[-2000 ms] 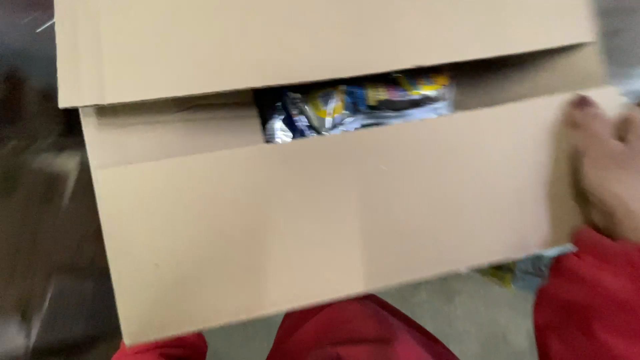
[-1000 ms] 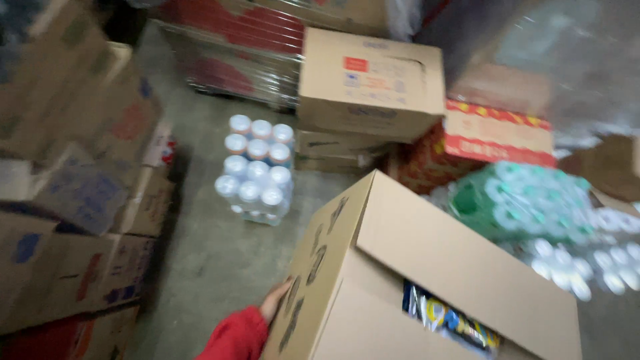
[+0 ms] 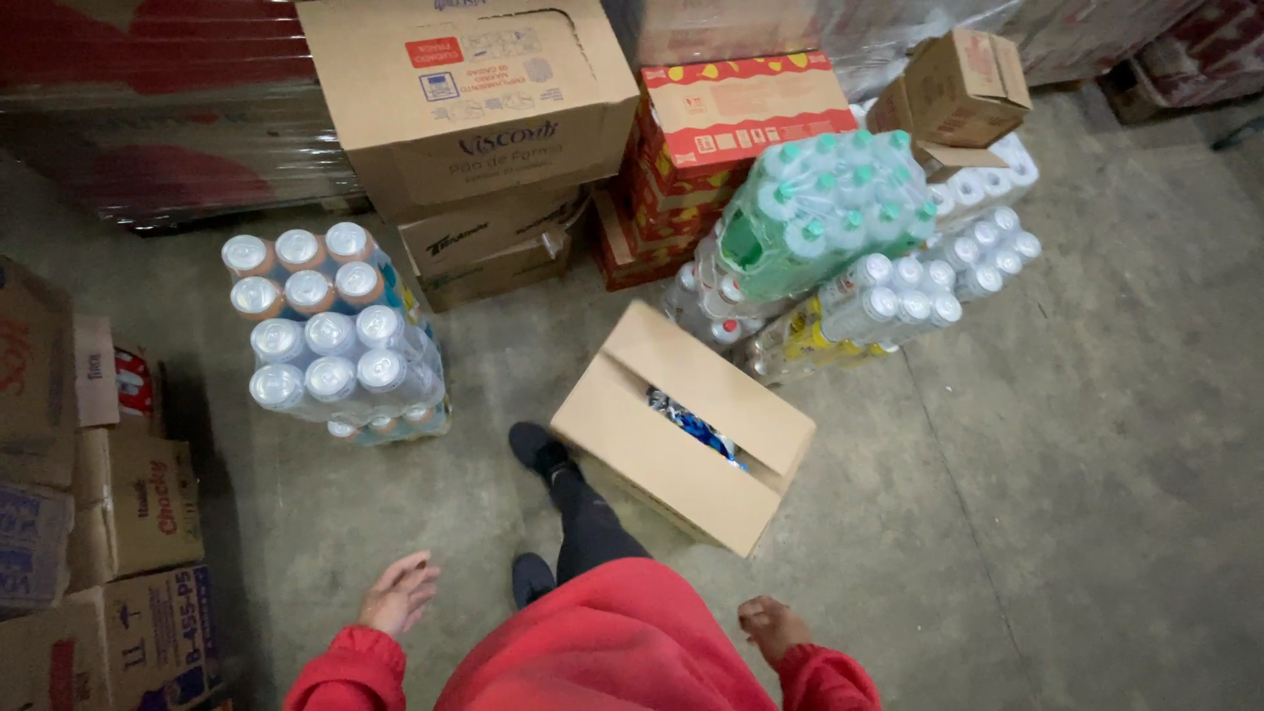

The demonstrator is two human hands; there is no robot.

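Note:
A cardboard box (image 3: 691,425) stands on the concrete floor in front of my feet, its top flaps parted by a slot. Shiny blue and silver packets (image 3: 699,427) show through that gap. My left hand (image 3: 398,592) hangs in the air left of my red top, fingers apart and holding nothing. To the right of my body, my right hand (image 3: 772,628) is empty too, below the box and not touching it, with its fingers loosely curled.
Shrink-wrapped cans (image 3: 326,336) stand left of the box. Bottles with green caps (image 3: 839,207), more cans (image 3: 894,296) and an opened small carton (image 3: 953,94) are at right. Stacked cartons (image 3: 474,148) and red boxes (image 3: 741,109) stand ahead; further cartons (image 3: 148,513) line the left edge.
The cardboard box, held in my hands earlier, now rests on the floor. Both hands have let go of it and come back toward my body. The view has swung widely.

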